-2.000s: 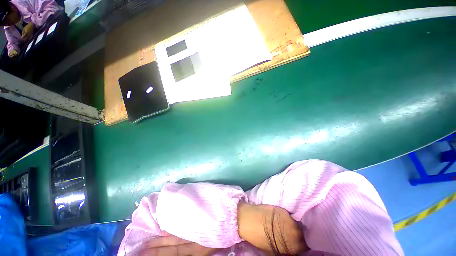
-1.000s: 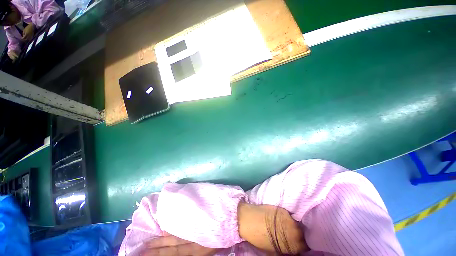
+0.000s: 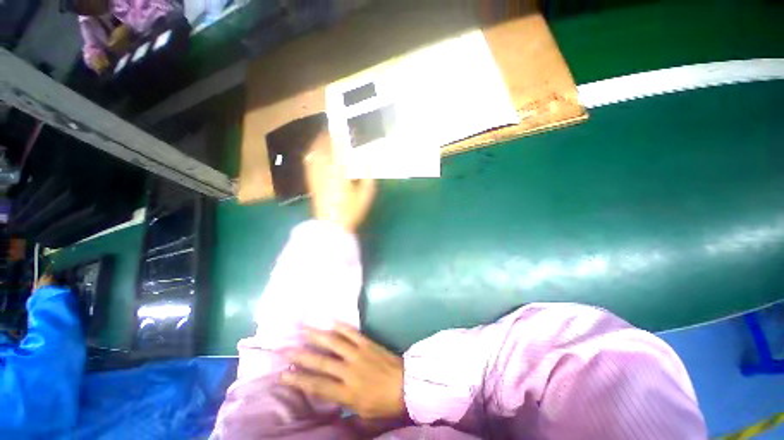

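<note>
My left hand (image 3: 339, 185) is blurred and reaches forward over the right part of two black pieces (image 3: 290, 163) at the board's left front edge. One small white label shows on the black pieces; the rest is behind the hand. Whether the fingers touch or hold a piece is unclear. White sheets (image 3: 447, 86) with dark printed rectangles lie right beside them. My right hand (image 3: 352, 369) rests with spread fingers on my left sleeve and holds nothing.
The tan board (image 3: 537, 64) lies on the green bench (image 3: 550, 223). A metal post (image 3: 129, 129) slants in from the left. A black tray (image 3: 168, 266) with shiny units stands left. A blue sleeve (image 3: 56, 335) shows lower left, a person in pink (image 3: 142, 13) upper left.
My crossed arms have come apart: my left hand has moved forward to the black pieces, and my right hand now lies on the left sleeve. The view has shifted; a blue sleeve reaches in at left.
</note>
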